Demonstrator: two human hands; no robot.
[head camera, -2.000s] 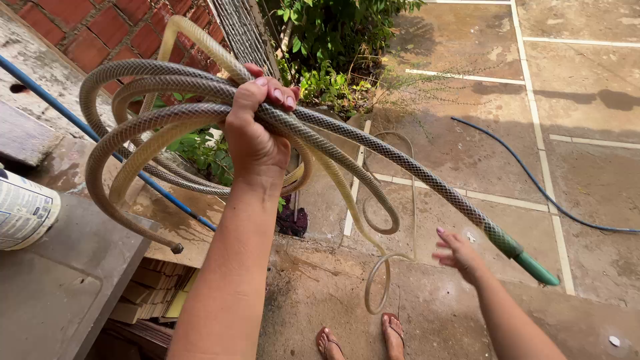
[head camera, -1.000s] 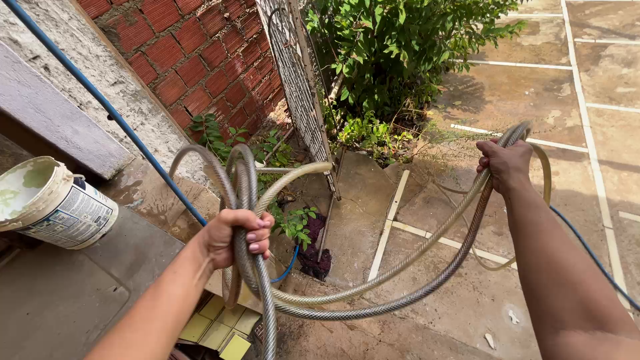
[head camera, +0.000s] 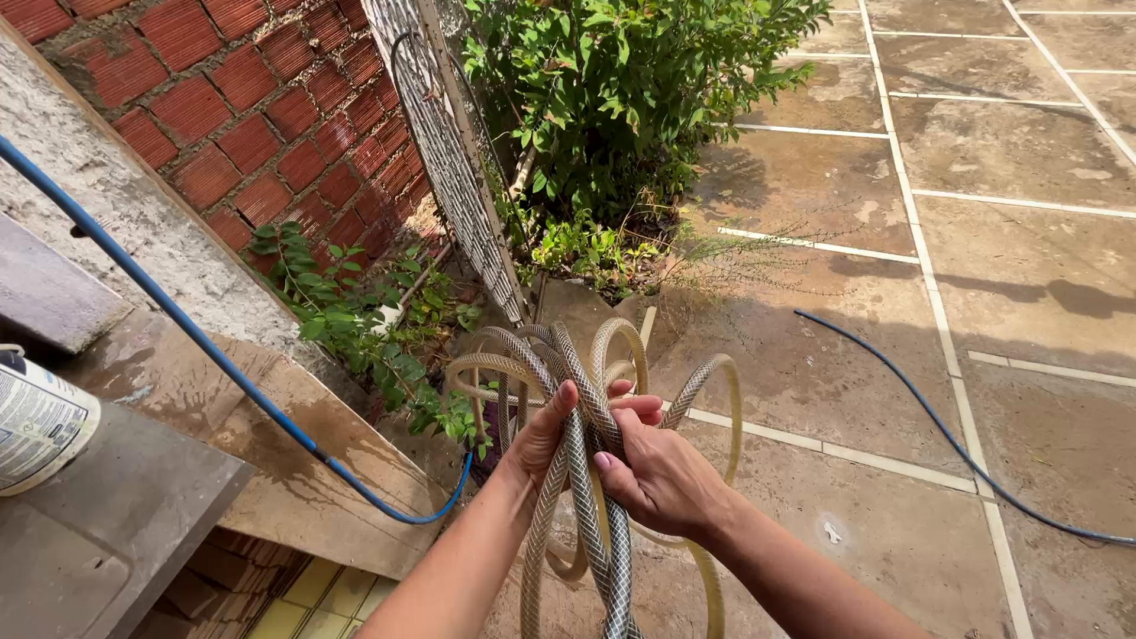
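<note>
Several loops of a braided, clear plastic garden hose (head camera: 581, 479) are bunched between my two hands at the lower middle of the head view. My left hand (head camera: 543, 435) grips the bundle from its left side, thumb up. Against the right side of the same loops is my right hand (head camera: 652, 461), its thumb and fingers curled around them. The hands nearly meet, and some fingers are hidden behind the hose. Loops arch above the hands and others hang below, out of the bottom of the view. Neither end of this hose can be made out.
A blue hose (head camera: 186, 324) slants down the left beside a brick wall (head camera: 266, 133). A white bucket (head camera: 44, 422) stands on a grey slab (head camera: 115, 506). A leafy bush (head camera: 612, 98) grows behind a leaning panel (head camera: 453, 151). Another blue hose (head camera: 923, 399) lies on the paved floor (head camera: 834, 355).
My right hand, out to the right with a stretch of hose one second ago, has come in beside my left hand. The loops are now gathered between both hands.
</note>
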